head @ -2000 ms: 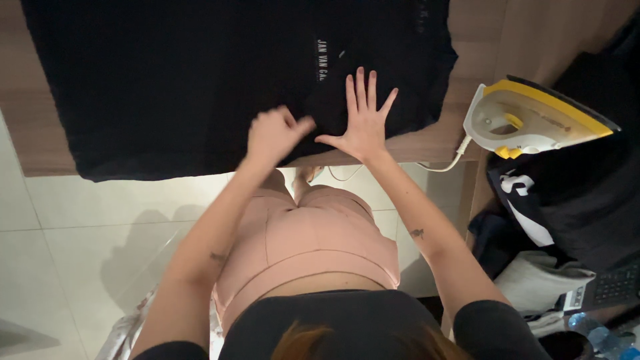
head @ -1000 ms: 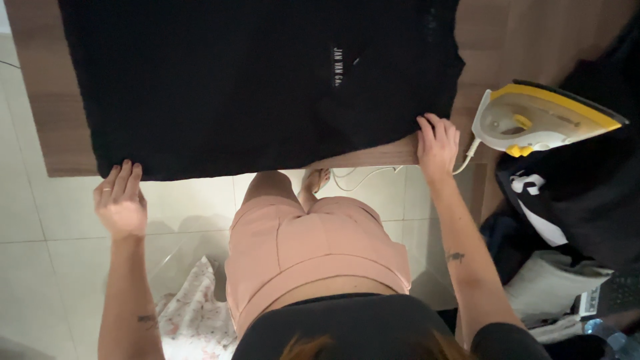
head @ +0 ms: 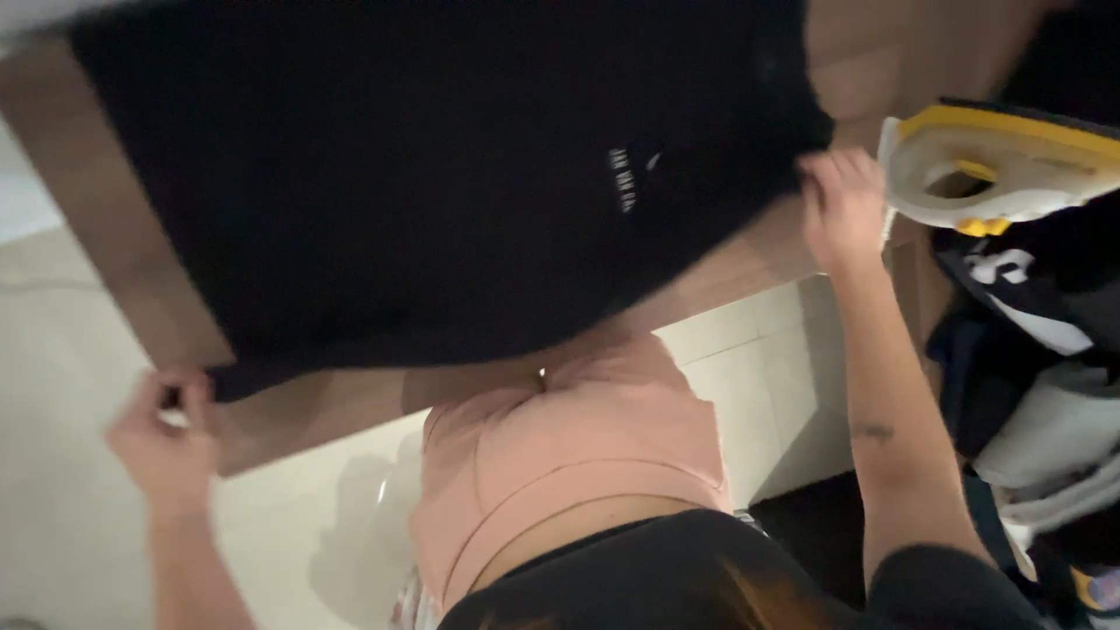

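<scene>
A black garment, with a small line of white lettering, lies spread over a wood-grain table. My left hand pinches its near left corner between thumb and fingers, at the table's corner. At the right, my right hand grips the garment's edge close to the iron. Between the two hands the near edge of the cloth sags in a curve. The picture is slightly blurred.
A yellow and white clothes iron rests on its side just right of my right hand. Beyond it lie black clothes with white print and a grey folded cloth. Pale floor tiles show below the table.
Two seconds ago both hands were on or over the garment near its middle; they moved apart to its two near corners. Since one second ago its near edge has gone from nearly straight to curved.
</scene>
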